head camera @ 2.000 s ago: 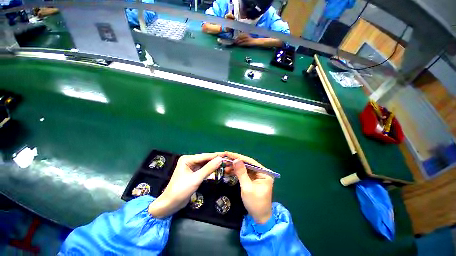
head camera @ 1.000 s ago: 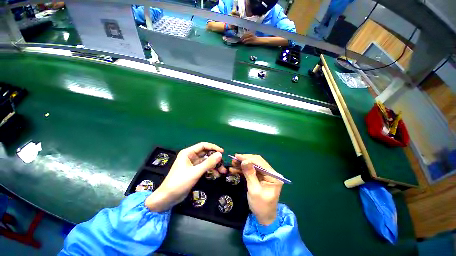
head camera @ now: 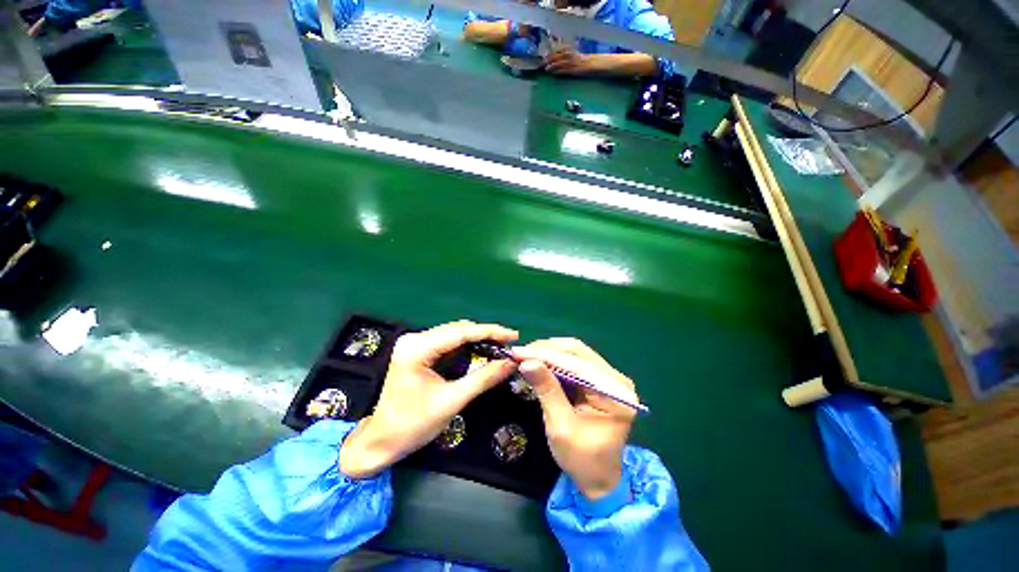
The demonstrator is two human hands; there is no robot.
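A black compartment tray (head camera: 491,460) lies on the green bench under my hands, with round silver-gold pieces in its pockets, such as one at the front right (head camera: 510,442). My left hand (head camera: 426,393) is over the tray and holds a small, dark round piece (head camera: 485,351) at its fingertips, partly hidden by the fingers. My right hand (head camera: 581,425) holds a slim silver-purplish tool (head camera: 592,389) like a pen. The tool's tip end is at the piece by my left fingertips; whether it touches cannot be told.
A white scrap (head camera: 69,331) and a black box (head camera: 25,240) lie at left. A wood-edged shelf (head camera: 805,268) at right bears a red bin (head camera: 883,266) and a clear bag (head camera: 807,155). A blue bag (head camera: 859,456) hangs there. A person works across the bench behind upright sheets (head camera: 441,101).
My hands were apart one second ago; the right hand has brought the tool back to the piece in my left fingertips. The camera view has shifted slightly.
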